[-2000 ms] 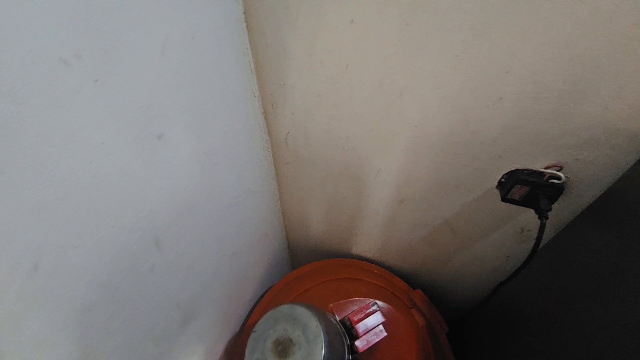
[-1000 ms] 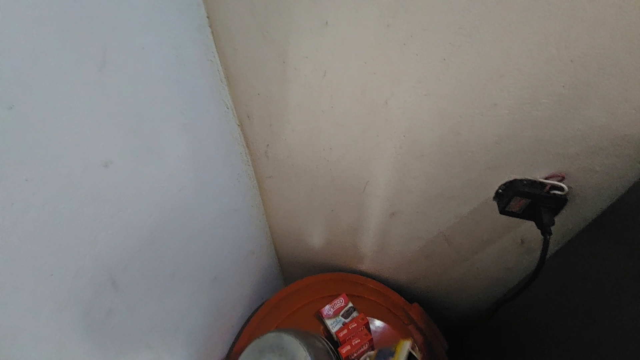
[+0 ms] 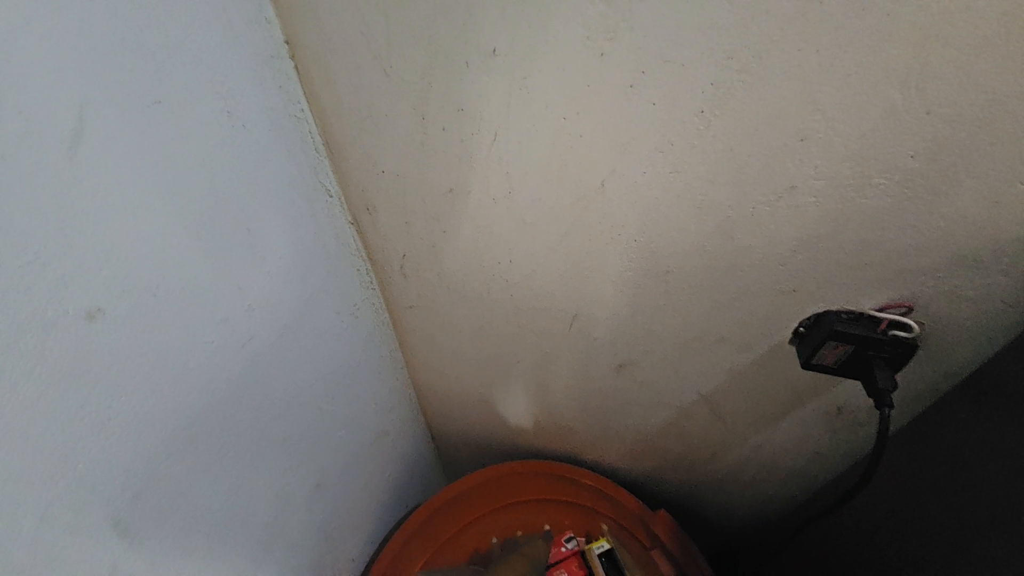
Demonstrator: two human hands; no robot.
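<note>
What appears to be my left hand [image 3: 516,554], dim and cut off by the bottom edge, is over an orange round plastic lid [image 3: 520,480]. Its fingertips are close to the left side of small red packets [image 3: 565,546] that bear writing. Beside them on the right lies a small yellow and black box [image 3: 604,554], partly out of frame. Whether the hand grips anything is hidden. My right hand is not visible.
A pale wall [image 3: 176,280] and a beige wall [image 3: 600,240] meet in a corner behind the lid. On the beige wall is a black electrical socket and plug [image 3: 856,348] with exposed wires; its black cable [image 3: 876,456] runs down into a dark area.
The round metal vessel seen on the lid earlier no longer shows. A hand has appeared at the bottom edge. The red packets have changed position, and the yellow box showed first one second ago.
</note>
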